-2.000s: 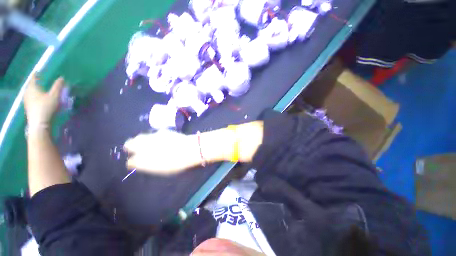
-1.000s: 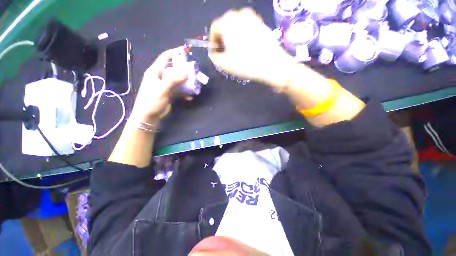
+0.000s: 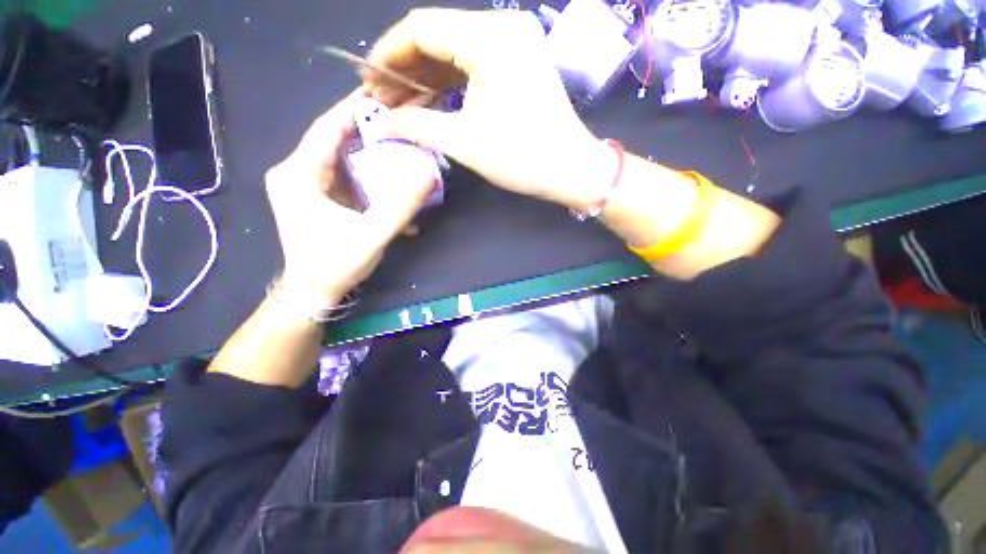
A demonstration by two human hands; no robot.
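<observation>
My left hand (image 3: 330, 206) holds a lavender housing (image 3: 395, 173) over the dark belt, fingers around its side, with the pale neck pointing up and away. My right hand (image 3: 481, 97) is against the housing's neck, its thumb and fingertips touching it. A slim pointed tool like tweezers (image 3: 381, 69) is held in my right hand, its thin end projecting past the fingers to the left. What the right fingertips pinch at the neck is hidden.
A pile of lavender housings (image 3: 773, 43) with red wires lies at the upper right. At left are a phone (image 3: 182, 114), a white cable (image 3: 205, 254), a white box (image 3: 38, 260) and a black cylinder (image 3: 60, 81). The green belt edge (image 3: 541, 287) runs nearest my body.
The view has turned left from the pile, then shifted slightly. My left hand has taken a housing and brought it in front of me. My right hand has closed in on its neck.
</observation>
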